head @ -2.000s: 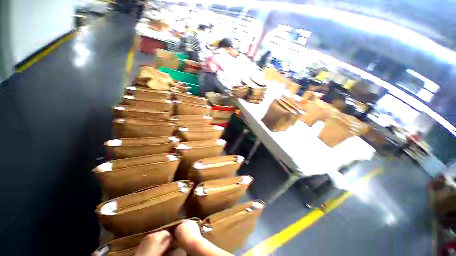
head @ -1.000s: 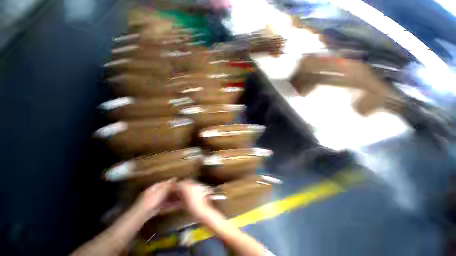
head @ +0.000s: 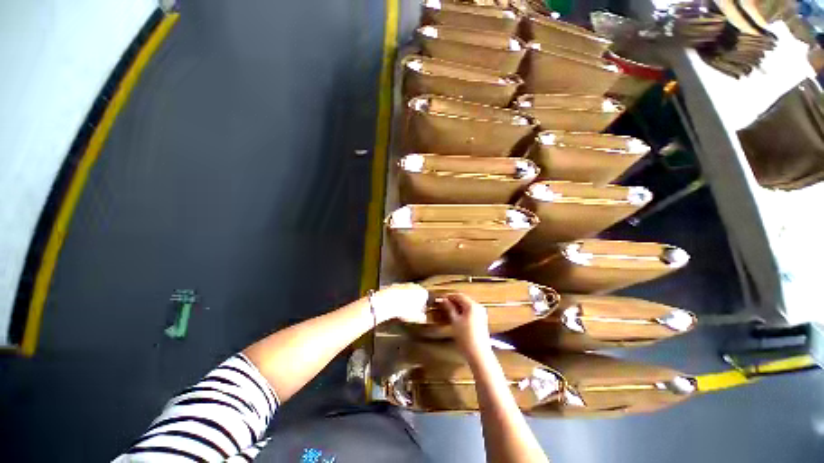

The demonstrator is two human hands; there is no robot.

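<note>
Tan-brown tote bags stand upright in two rows, with white wrapping at the ends of their narrow tops. My left hand [head: 404, 303] is at the left end of the top of one tote bag [head: 513, 316] in the left row, with fingers closed on its edge. My right hand [head: 463, 316] is beside it, fingertips pinched at the top closure. What the fingertips pinch is too small to tell. Another tote bag [head: 452, 389] stands nearer me, partly behind my right forearm. The right row's bags [head: 623, 321] stand alongside.
A low platform [head: 387, 325] shows under the left row, beside a yellow floor line [head: 375, 208]. A white worktable [head: 727, 154] at right bears brown bags [head: 786, 140]. A red-edged container [head: 640, 68] stands near the table. A green mark [head: 181, 316] is on the floor at left.
The view has swung down and to the left, so the rows now appear further right. Both hands remain together at a bag top. A nearer bag in the left row now shows clearly below them.
</note>
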